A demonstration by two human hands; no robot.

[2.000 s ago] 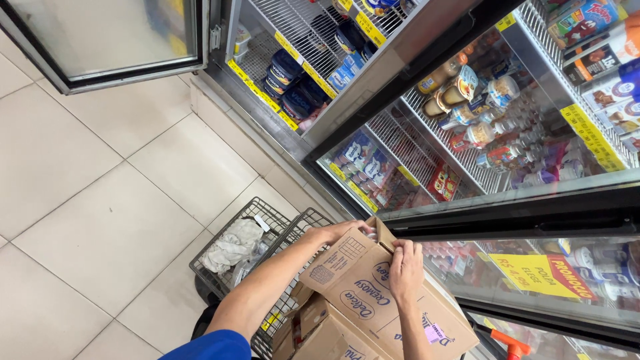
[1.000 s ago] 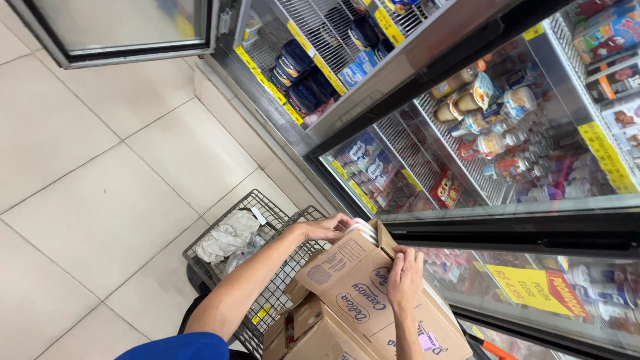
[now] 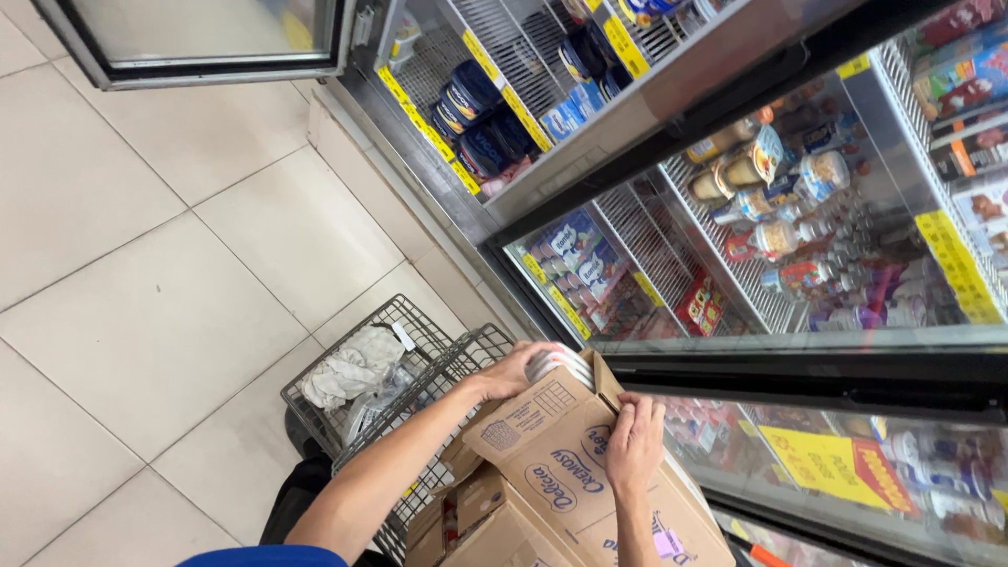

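A printed cardboard box lies tilted on a wire cart, its far end open. White tubs show in that opening. My left hand is at the opening with its fingers against the tubs; its fingertips are partly hidden. My right hand grips the box's top edge and flap, fingers bent over the cardboard. Another opened cardboard box sits below and to the left of it, in the cart.
The wire cart holds a whitish cloth and clear plastic in its front basket. A glass fridge door stands open at upper left. Dark tubs sit on the fridge shelves. Closed glass doors run along the right.
My left hand has moved to the box's end, and the flap there has been opened, with white tubs now showing. My right hand stays on the box.
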